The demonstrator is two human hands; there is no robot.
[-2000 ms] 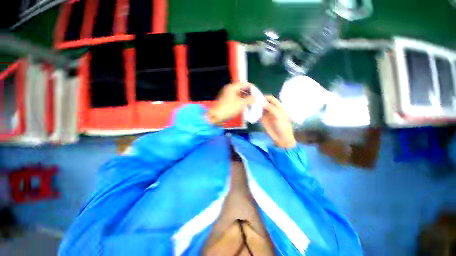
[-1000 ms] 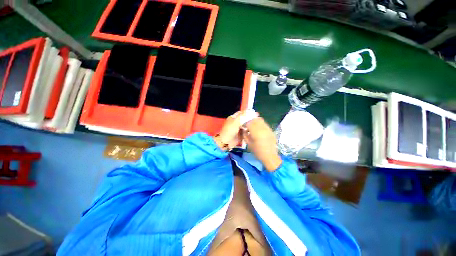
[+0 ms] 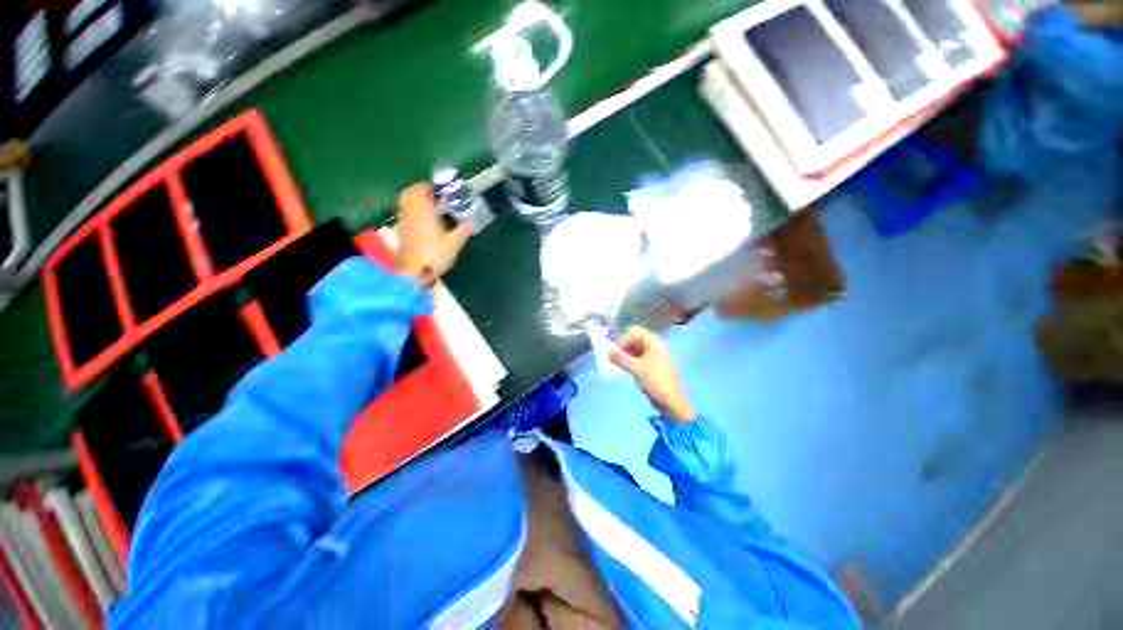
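My left hand (image 3: pixel 431 234) is at the small clear dispenser bottle (image 3: pixel 461 201), its fingers around the bottle's left side; the image is blurred there. My right hand (image 3: pixel 648 366) pinches a white folded wipe (image 3: pixel 603 350) over the bench's front edge. The red tray (image 3: pixel 413 416) lies at the left with black glossy display panels (image 3: pixel 206 346) in it, partly hidden by my left sleeve. A white round item (image 3: pixel 594 261) in shiny clear film lies on the dark green bench, with a white stack of sheets or wipes (image 3: pixel 696 224) beside it.
A large clear bottle (image 3: pixel 532 148) stands or lies behind the film. Another red tray (image 3: pixel 187 275) with panels is on the green conveyor (image 3: pixel 370 105). White trays (image 3: pixel 807 158) are stacked at the right, near a person's blue sleeve (image 3: pixel 1062 111). A tray stack shows at lower left.
The view has turned to the right. My hands have parted: my left hand has moved out to the small bottle, and my right hand has kept the wipe.
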